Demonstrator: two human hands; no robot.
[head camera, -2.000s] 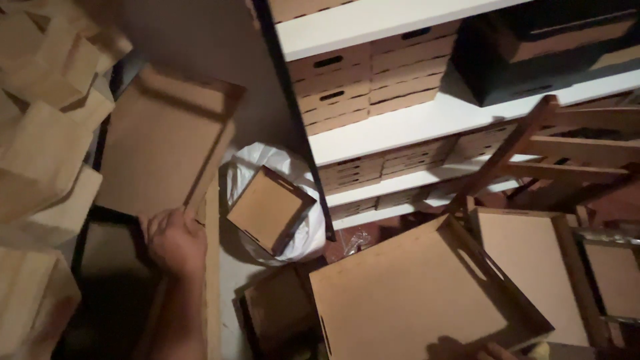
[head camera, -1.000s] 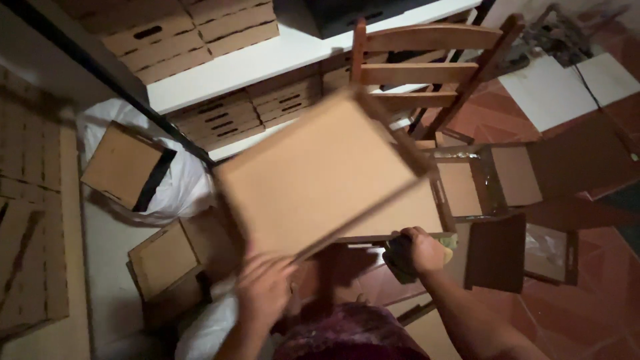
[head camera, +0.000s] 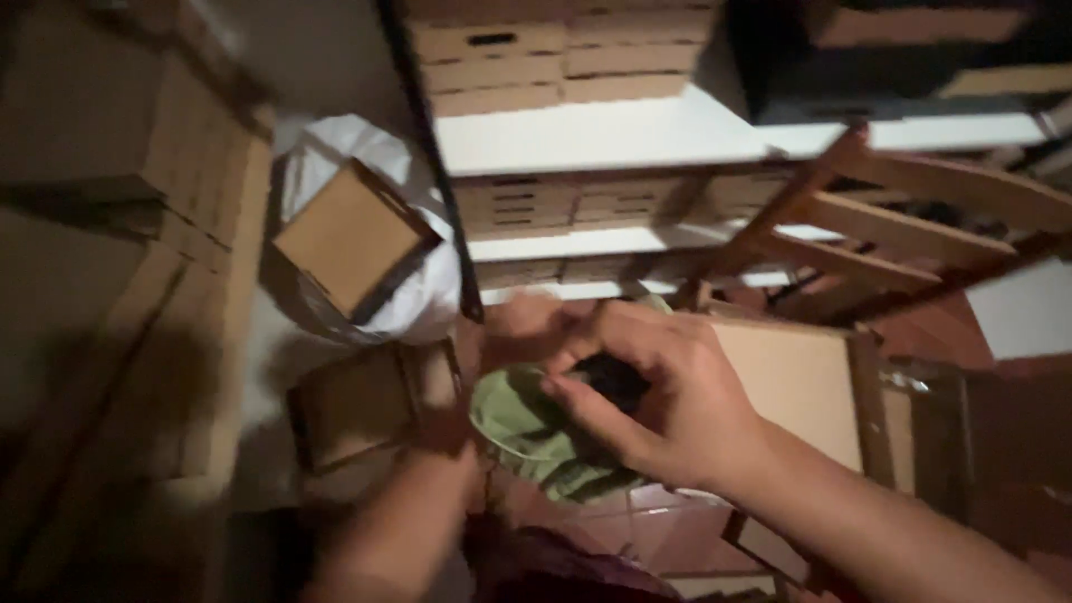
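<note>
My right hand (head camera: 662, 385) is curled round a crumpled green cloth (head camera: 544, 427) with a dark part, which hangs below the fingers. Behind it, my left hand (head camera: 528, 322) is blurred and partly hidden by the right one; whether it grips anything is unclear. A shallow wooden tray (head camera: 787, 385) lies to the right of the right hand. Left of the hands, a square brown box (head camera: 356, 239) rests on a white plastic bag (head camera: 427, 293). Another brown box (head camera: 360, 410) is below it.
White shelves (head camera: 586, 138) with stacked brown boxes (head camera: 494, 63) stand ahead. A wooden ladder-back chair (head camera: 904, 226) is at the right, over a red tiled floor (head camera: 586, 536). Stacked brown boxes (head camera: 193, 159) line the left side, and a black box (head camera: 837, 92) sits on the upper shelf.
The tray that my left hand held up one second ago is no longer in that hand. My hands have come close together, with the green cloth still in the right. The view has turned left.
</note>
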